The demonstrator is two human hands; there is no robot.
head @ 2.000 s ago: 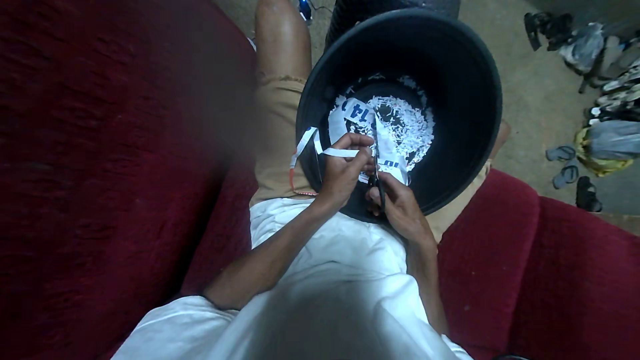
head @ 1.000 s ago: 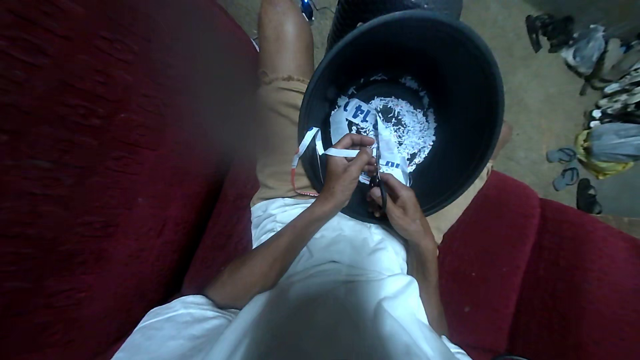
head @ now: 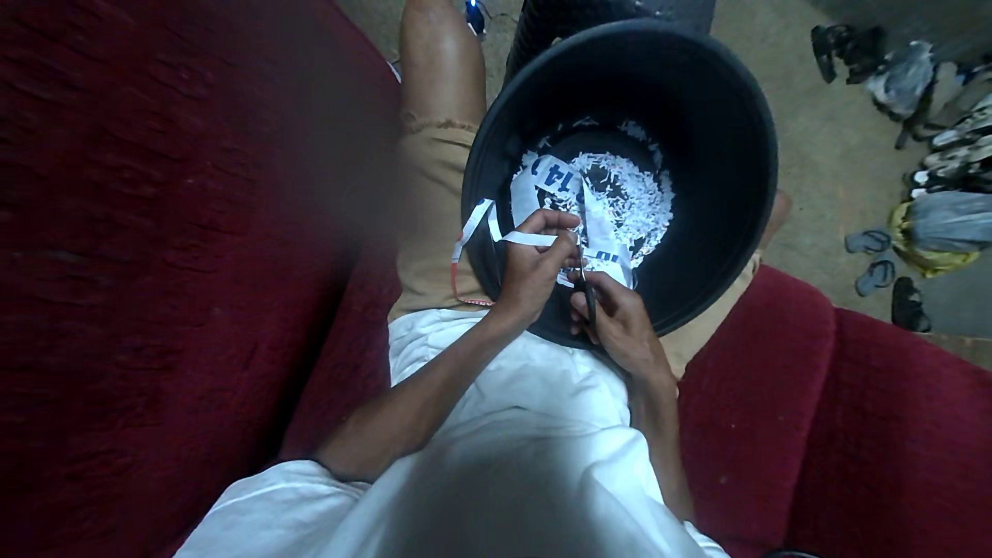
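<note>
A large black plastic tub [head: 721, 186] stands between my legs, with small white paper scraps [head: 620, 186] lying in its bottom. My left hand [head: 535, 267] pinches a narrow white paper strip [head: 473, 225], which folds and hangs over the tub's near left rim and ends in a reddish part. My right hand [head: 620, 318] holds dark-handled scissors [head: 589, 298], their blades pointing away from me beside my left fingertips. Wider white pieces with blue printed figures [head: 554, 174] lie or hang just beyond my hands; whether they join the strip, I cannot tell.
Dark red upholstered seating [head: 775, 387] is under me and on both sides. Another black container [head: 558, 23] stands behind the tub. On the floor at the right are grey slippers [head: 868, 242], several shoes and plastic bags [head: 949, 229]. A small blue light shows near my left leg.
</note>
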